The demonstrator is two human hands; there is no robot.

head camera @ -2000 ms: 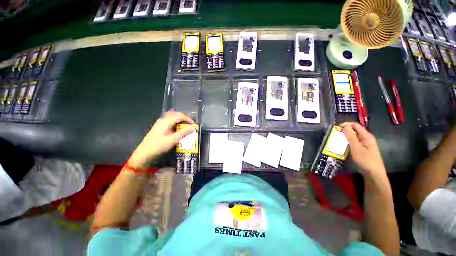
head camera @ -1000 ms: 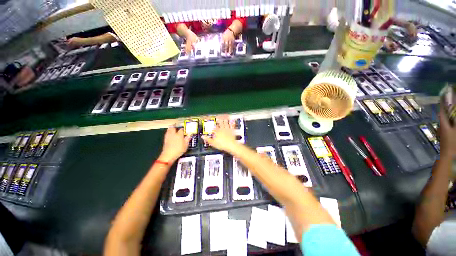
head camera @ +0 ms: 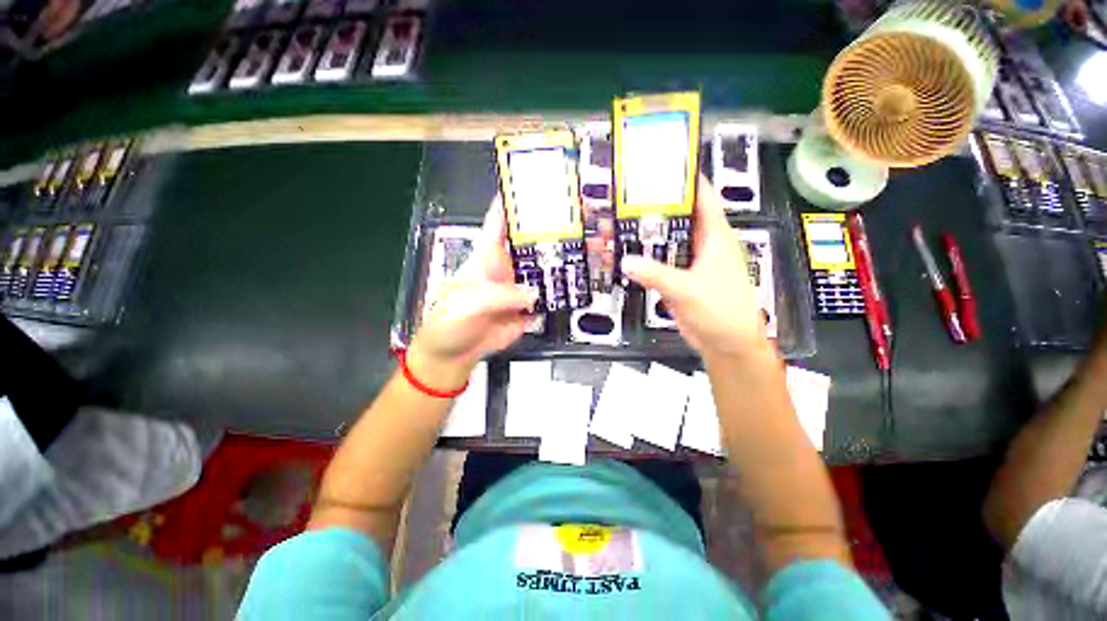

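My left hand (head camera: 467,306) holds a yellow-framed keypad phone (head camera: 541,188) upright, its screen lit white, thumb on the keypad. My right hand (head camera: 710,285) holds a second keypad phone (head camera: 657,158) beside it, screen lit white and blue, thumb on its keys. Both phones are raised above the clear phone tray (head camera: 409,297) and hide much of it. White phone backs lie in the tray, one at the upper right (head camera: 734,166). White cards (head camera: 566,421) lie along the near table edge, partly behind my right forearm.
Right of the tray are a separate keypad phone (head camera: 833,265), red pens (head camera: 870,291) and a desk fan (head camera: 898,97). Other phone trays stand left (head camera: 107,273), right (head camera: 1032,261) and on the green belt. A co-worker's arm (head camera: 1046,425) is at the right edge, a sleeve at the left.
Both hands have moved back from the tray's far row and now hold two phones up, screens facing me. The view has tilted down.
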